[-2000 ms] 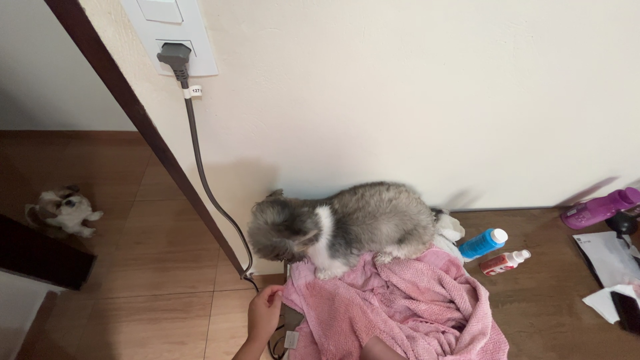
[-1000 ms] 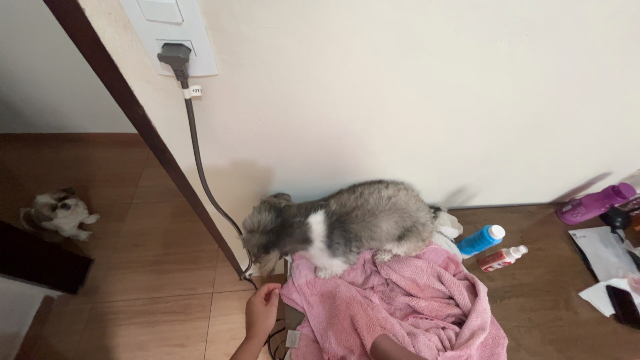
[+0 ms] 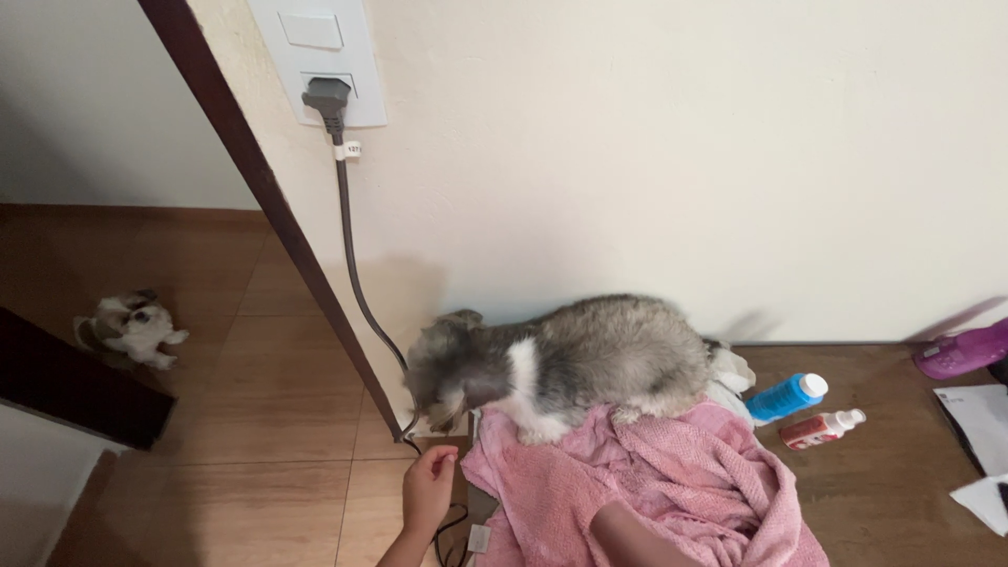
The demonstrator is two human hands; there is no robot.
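A grey and white dog [image 3: 606, 358] stands on the wooden tabletop, its front paws on a crumpled pink towel [image 3: 677, 472] and its head lowered over the table's left edge. Just below its muzzle is my left hand [image 3: 429, 480], fingers curled together over the edge; whether something small is between them cannot be told. My right forearm [image 3: 634, 539] reaches into the towel, and the folds hide the right hand. A black power cord [image 3: 354, 268] runs from a plug [image 3: 327, 98] in the wall outlet down past the dog's head.
Right of the dog are a blue bottle [image 3: 780, 399], a red spray bottle [image 3: 819, 429], a purple bottle [image 3: 965, 352] and papers [image 3: 976, 425]. A second, white and brown dog [image 3: 138, 327] is on the tiled floor [image 3: 291, 417] beyond the dark door frame [image 3: 291, 228].
The dog on the table has dipped its head lower and further left, toward the cord. My left hand stays near the same place, below its muzzle.
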